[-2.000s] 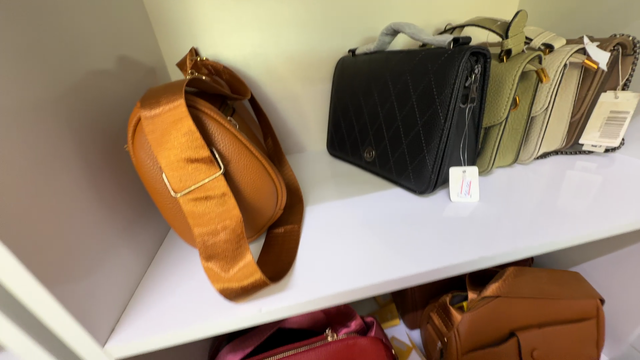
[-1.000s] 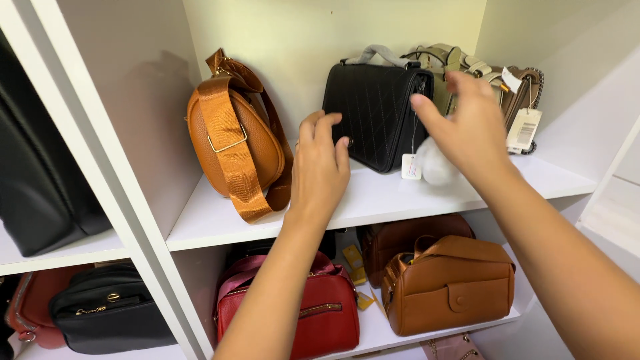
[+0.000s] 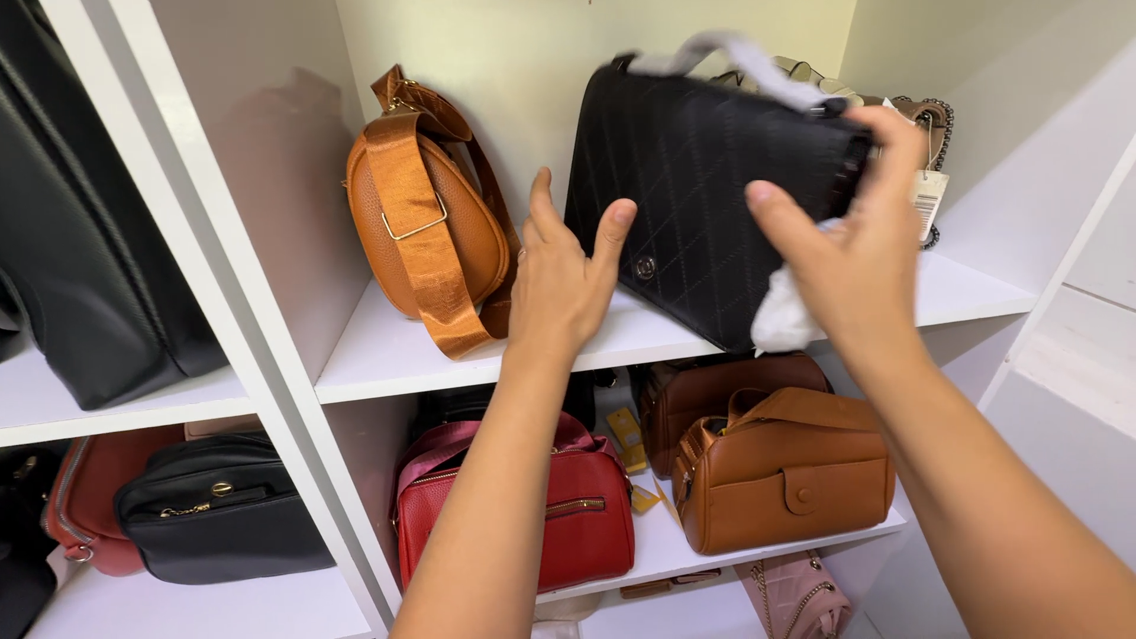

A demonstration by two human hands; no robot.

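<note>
My right hand (image 3: 852, 231) grips the right side of a black quilted handbag (image 3: 692, 186), thumb on its front and fingers at its side; the bag tilts over the upper shelf. Between that hand and the bag's lower corner is a crumpled white wad (image 3: 783, 315), its material unclear. My left hand (image 3: 568, 257) is at the bag's left edge, thumb and fingers apart; whether it touches the bag is unclear. Left of it a tan shoulder bag (image 3: 417, 204) with a wide orange-brown strap stands on the shelf.
Behind the black bag are partly hidden bags, one with a chain and paper tag (image 3: 927, 200). Below sit a red handbag (image 3: 586, 515) and a brown handbag (image 3: 790, 488). A white upright divider (image 3: 240, 293) separates these from black bags at left.
Both hands, absent two seconds ago, have come in and reached the black bag. My right hand has taken hold of it, and the bag has tilted. The view has shifted to show more shelves.
</note>
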